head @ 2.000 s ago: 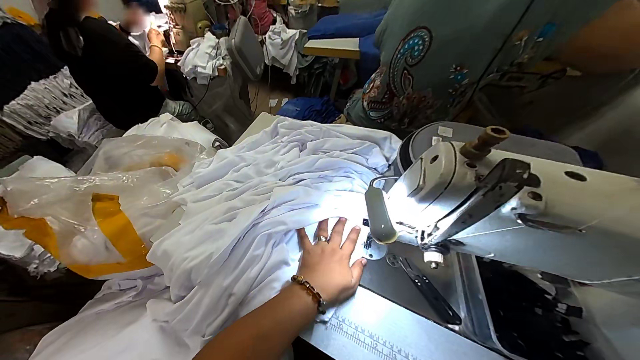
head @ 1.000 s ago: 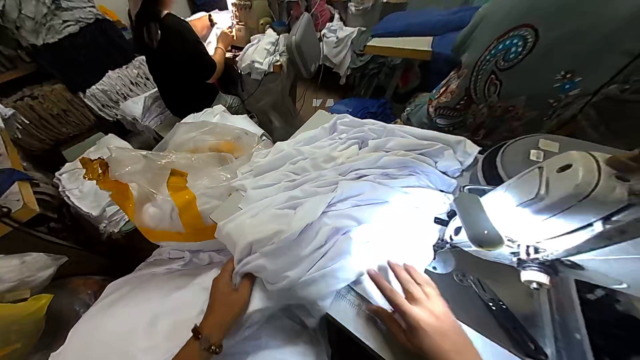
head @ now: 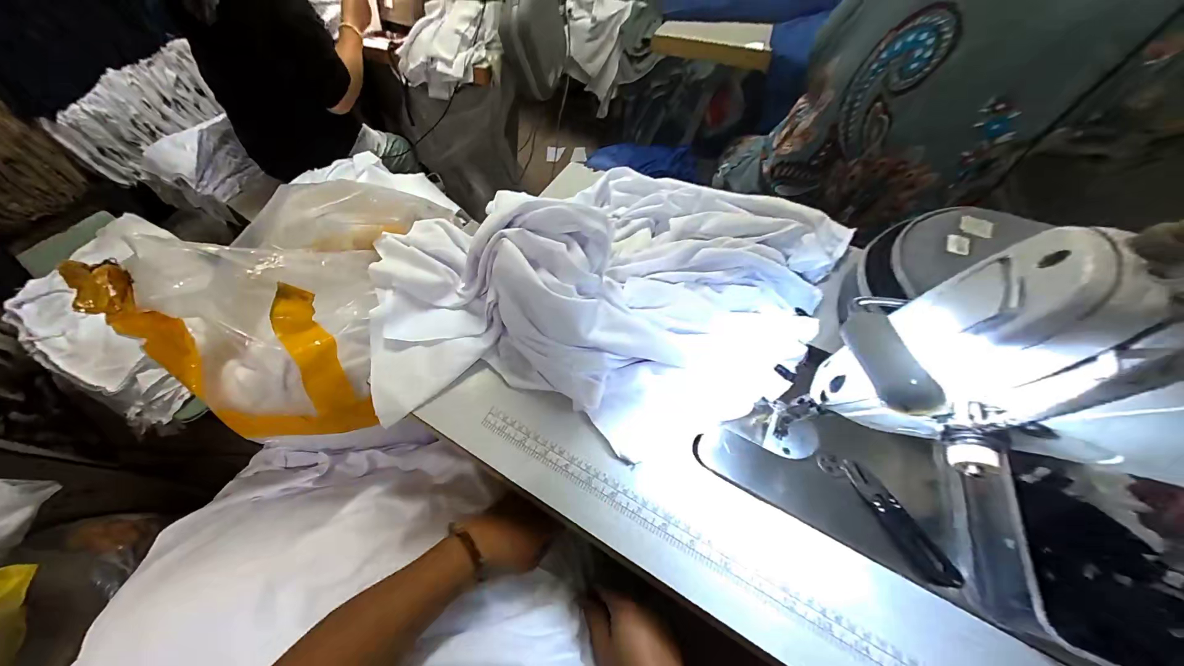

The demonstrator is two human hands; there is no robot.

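My left hand, with a beaded bracelet at the wrist, is low in the white fabric below the table's front edge; its fingers are hidden. To its right, my right hand is also below the edge, beside white cloth at the bottom of the view, its fingers mostly out of sight. Above them a bunched white cloth lies on the sewing table, its right part under the lamp light by the sewing machine. Thread snips rest on the machine bed.
A clear plastic bag with yellow tape stands left of the cloth. A ruler scale runs along the table's front edge. Behind, a person in black is at the upper left, and a person in patterned grey-green clothing is at the upper right.
Both hands have moved off the cloth on the table to below its front edge. The cloth's left part is now bunched up on the table, baring the ruler scale.
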